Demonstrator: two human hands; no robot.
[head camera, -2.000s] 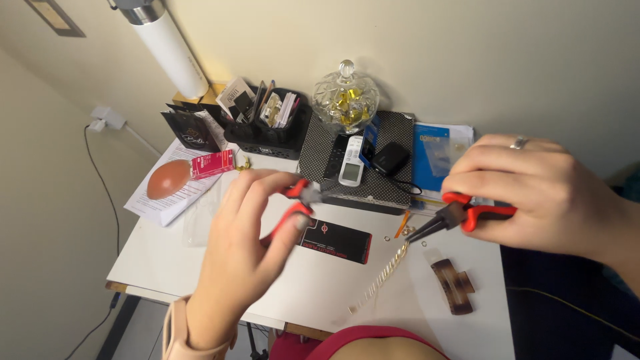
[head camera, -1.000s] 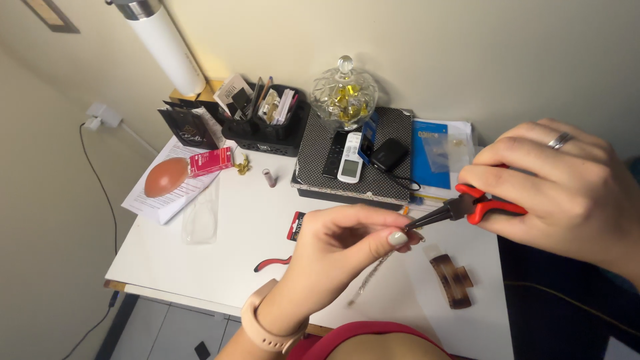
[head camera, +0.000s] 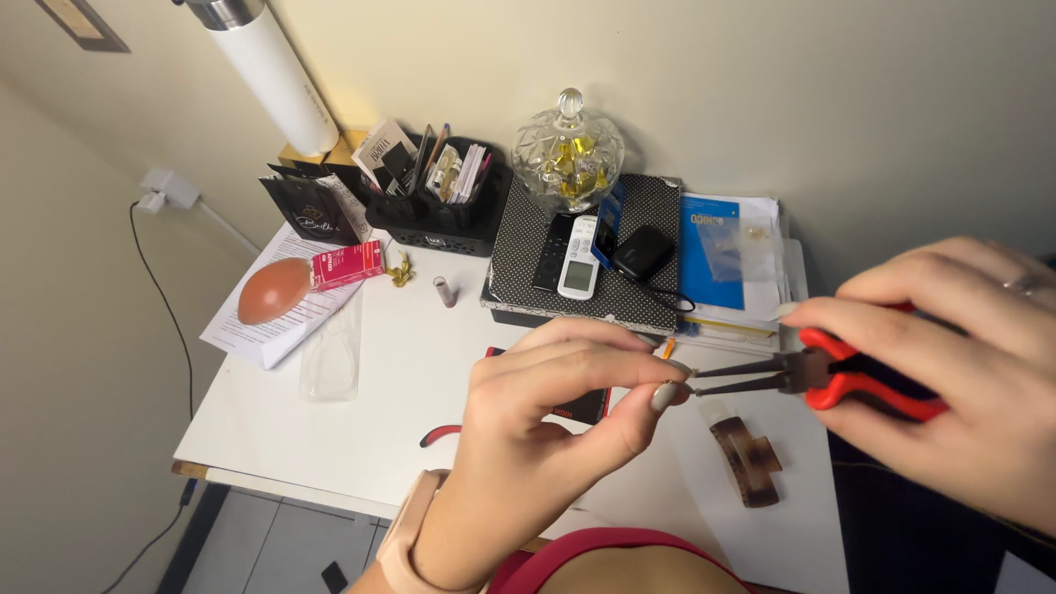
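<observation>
My right hand (head camera: 932, 371) grips long-nose pliers (head camera: 804, 375) by their red handles, with the two thin dark jaws parted and pointing left. My left hand (head camera: 569, 396) pinches a tiny metal piece (head camera: 670, 383) between thumb and index finger, right by the jaw tips. What exactly the piece is, I cannot tell. Below the left hand, a red and black handle (head camera: 441, 433) of another tool shows on the white table; the rest of it is hidden. A black and red card (head camera: 587, 406) lies partly behind the fingers.
A brown hair claw clip (head camera: 747, 462) lies near the right edge of the white table (head camera: 396, 363). Behind are a dotted box (head camera: 511, 272) bearing remotes and a glass jar (head camera: 569, 157), a black organizer (head camera: 437, 223), papers, a small tube (head camera: 445, 292) and a white bottle (head camera: 272, 74).
My left hand let go of the red-handled tool it held two seconds ago and came over to the pliers' tips. The jaws, together a second ago, are now parted.
</observation>
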